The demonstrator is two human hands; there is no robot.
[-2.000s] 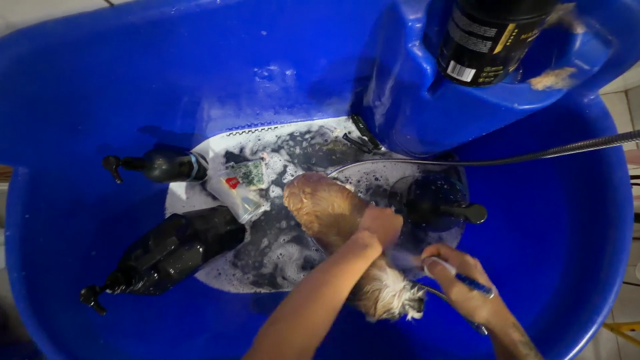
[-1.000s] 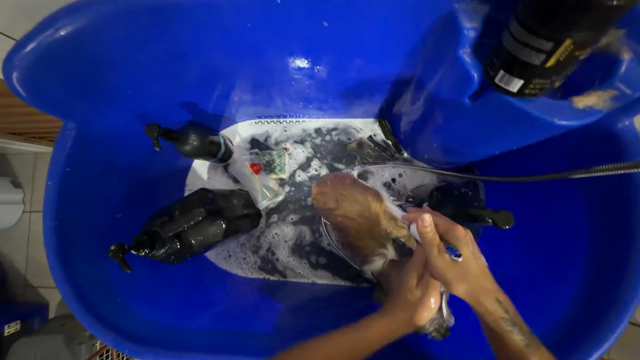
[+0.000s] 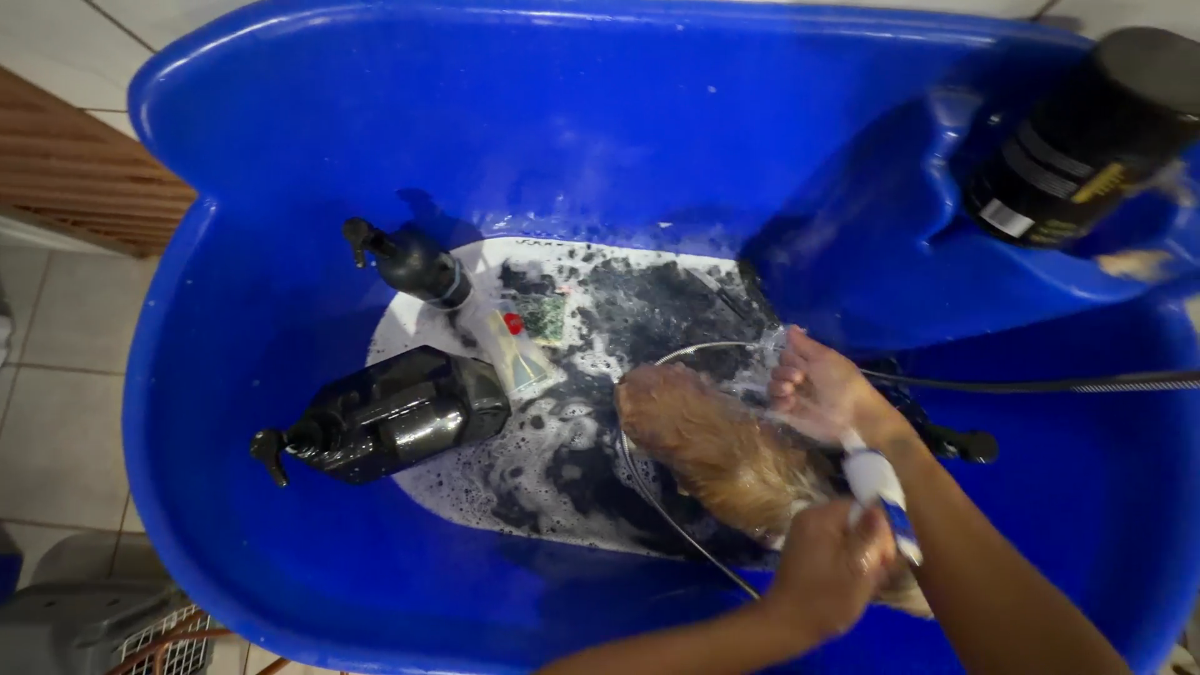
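Observation:
A small wet dog with tan fur lies in foamy water in a blue plastic tub; its lower end is partly hidden by my hands. My left hand is closed around the handle of a white and blue shower head, over the dog's lower end. Water sprays up from it onto my right hand, which is above the dog's right side with fingers loosely curled and nothing seen in them. A metal shower hose loops around the dog's left side.
A large black pump bottle and a smaller one lie at left, beside a clear pouch with a red cap. Another black pump is at right. A black jar stands on the tub's ledge. A grey pet carrier is on the floor.
The shower head has passed from my right hand to my left. My right hand has moved up, away from the dog's lower end, into the spray. The view has shifted.

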